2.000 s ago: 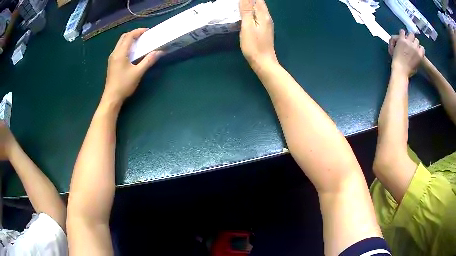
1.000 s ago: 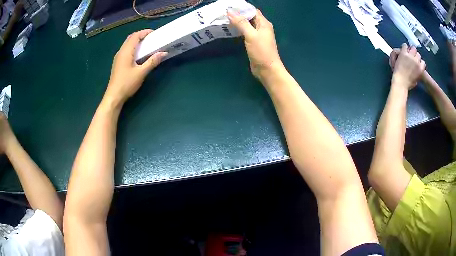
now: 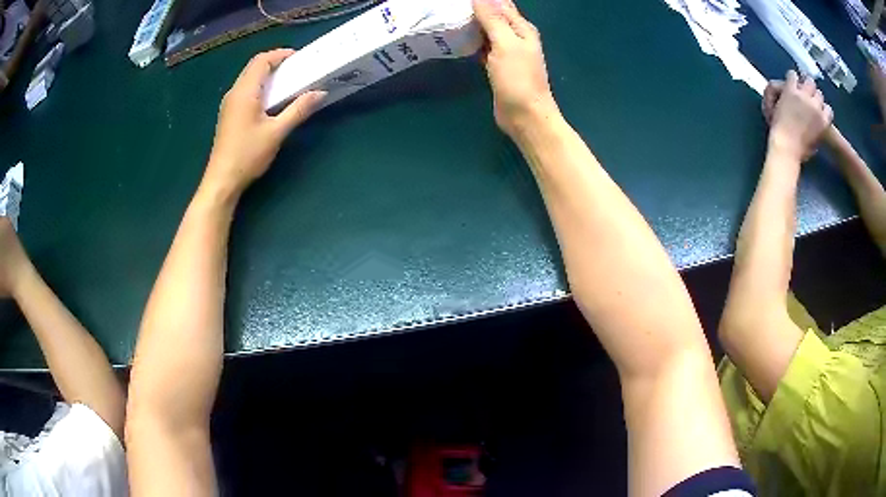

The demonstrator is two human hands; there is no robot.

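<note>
A long white carton (image 3: pixel 374 56) with dark and blue printing is held above the green table (image 3: pixel 389 223) at the top centre. My left hand (image 3: pixel 255 121) grips its left end, with the thumb below and the fingers above. My right hand (image 3: pixel 513 60) holds its right end, where a wrinkled white part, possibly the wrapped product, shows at the opening. The right fingertips are near the top edge of the picture. The carton's inside is hidden.
A dark board (image 3: pixel 223 24) with a cable lies beyond the carton. White papers (image 3: pixel 714 37) and cartons (image 3: pixel 799 41) lie at upper right, by a neighbour's hands (image 3: pixel 799 115) and yellow-green sleeve. Another person's arm (image 3: pixel 60 335) is at left.
My right hand has moved from flat against the carton's right end to fingers gripping it. The carton has turned slightly and shows more of its printed side.
</note>
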